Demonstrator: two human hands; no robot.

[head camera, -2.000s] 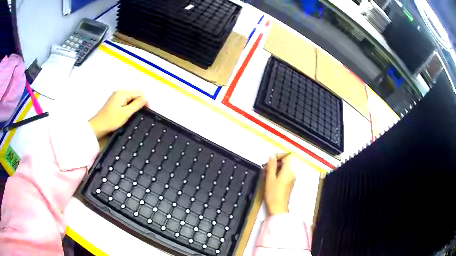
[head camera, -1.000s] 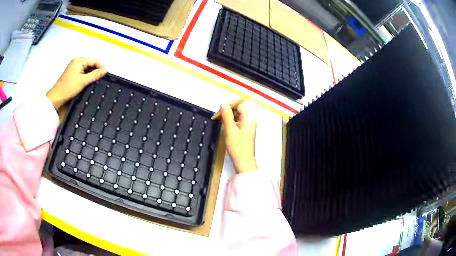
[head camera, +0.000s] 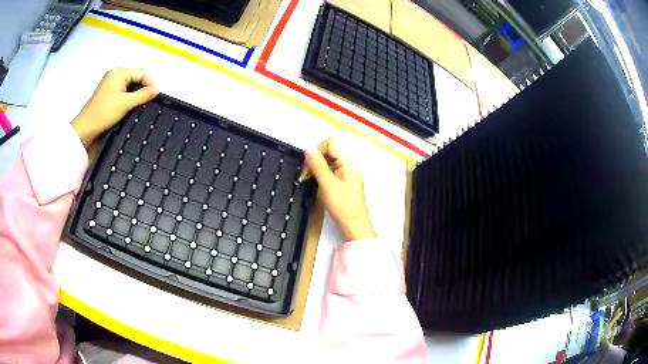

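Note:
A black blister tray (head camera: 188, 202) with rows of small white shiny dots lies in front of me on a brown cardboard sheet (head camera: 304, 302). My left hand (head camera: 115, 101) is at the tray's far left corner, its thumb and finger closed on the rim. My right hand (head camera: 339, 186) is at the far right corner. It holds a short, thin tan stick (head camera: 305, 173) between thumb and fingers, its tip over the tray's right edge. Whether the right fingers also touch the rim is hard to tell.
A tall black tray stack (head camera: 526, 206) stands at the right. A low black tray pile (head camera: 373, 70) lies inside red tape beside cardboard pads (head camera: 433, 44). Another tray stack (head camera: 220, 8) is cut off at the top. A calculator (head camera: 62, 15) and white paper (head camera: 30, 70) are at upper left.
The view has shifted right and downward since the oldest frame. My left hand stays at the tray corner. The stick in my right hand now points down over the tray's edge.

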